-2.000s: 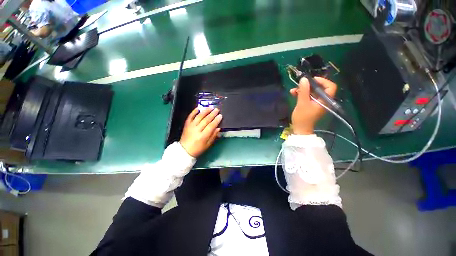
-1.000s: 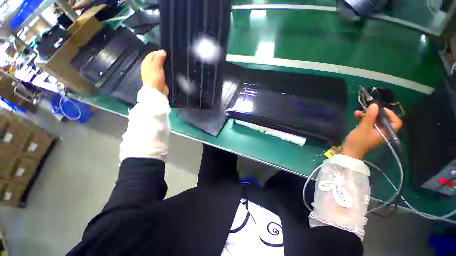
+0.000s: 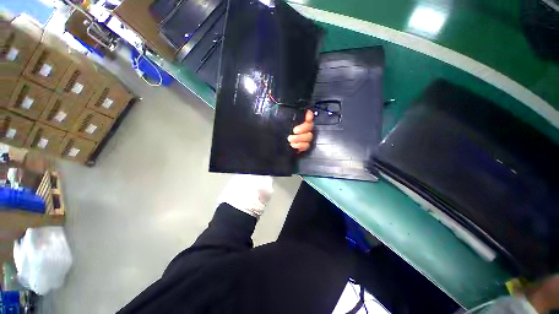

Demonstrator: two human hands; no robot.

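My left hand (image 3: 301, 134) grips a glossy black panel (image 3: 245, 135) by its right edge, fingertips showing over it; the panel is held up at the bench's front edge. A thin red and dark lead shows on its face near my fingers. Another black panel (image 3: 346, 147) lies on the bench behind it, with a dark cable loop (image 3: 328, 113) on its back. The work stack of glossy panels (image 3: 466, 159) lies to the right. My right hand (image 3: 544, 297) is cut off at the lower right edge and blurred; what it holds cannot be seen.
A side pile of black panels (image 3: 190, 30) sits at the upper left. The green bench (image 3: 392, 214) has a white line across it. Stacked cartons (image 3: 73, 92) and a white bag (image 3: 43, 259) stand on the floor at the left. A yellow tag (image 3: 516, 286) is by the stack's corner.
The view has swung left. The left hand's raised panel now shows a glossy face with a lead instead of lined one. The right hand has moved to the picture's edge; the iron is out of sight.
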